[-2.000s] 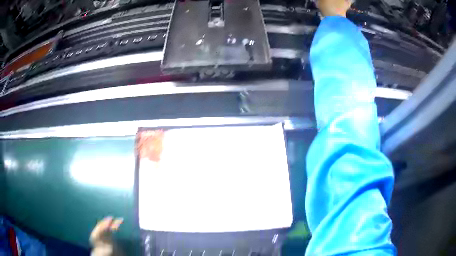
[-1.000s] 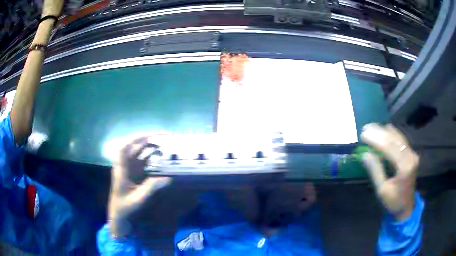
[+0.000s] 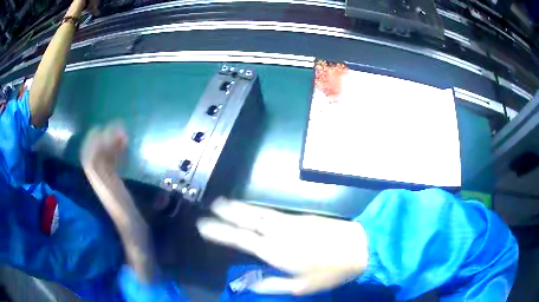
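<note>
The long fixture (image 3: 211, 133) lies on the green mat, slanting from near left to far right, with four dark nests in a row and bright screws at both ends. My left hand (image 3: 105, 147) is blurred, left of the fixture and apart from it; its finger pose is unclear. My right hand (image 3: 289, 239) is overexposed, near the fixture's near end, with fingers spread and nothing visible in it. The white-topped tray (image 3: 384, 133) lies to the right, with a heap of reddish-copper parts (image 3: 330, 79) in its far left corner.
Another person's bare forearm (image 3: 50, 79) and blue sleeve stand at the far left edge. Silver rails (image 3: 195, 26) run across the back, with a dark carrier plate (image 3: 393, 20) beyond the tray. A green strip (image 3: 476, 197) is at the mat's right.
The fixture has turned from level to slanting and is out of my left hand, which moved left and up. My right hand swung left across the front. The tray sits further right in view.
</note>
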